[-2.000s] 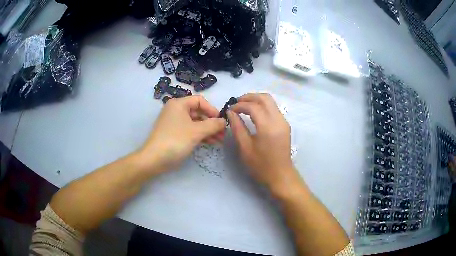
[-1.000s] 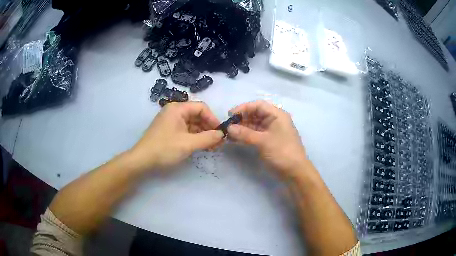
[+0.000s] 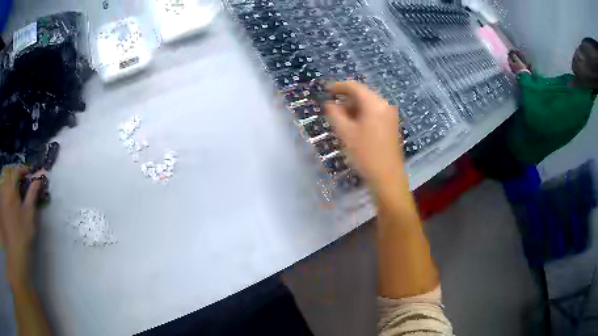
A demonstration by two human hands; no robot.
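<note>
My right hand [image 3: 367,128] is over the near left part of the clear blister tray [image 3: 308,62], thumb and fingers bent close together. Dark shapes show at its fingertips, but blur hides whether it holds a part. Several pockets in the rows beside it look pale. My left hand [image 3: 16,210] is cut off by the left edge, with a black housing [image 3: 42,188] between its thumb and fingers. A loose pile of white bits [image 3: 92,226] lies right of the left hand. Two small groups of chunkier white pieces [image 3: 159,167] lie beyond it.
The black housing heap [image 3: 36,111] is at the far left, partly cut off. Two white boxes [image 3: 122,49] in clear plastic stand beyond the white pieces. More trays [image 3: 446,59] lie at right. A person in green [image 3: 554,115] is at the far right. The table edge runs diagonally below my right hand.
The view has swung right. My hands, together on one black housing before, are now far apart: the right has moved to the tray, the left is beside the housing heap.
</note>
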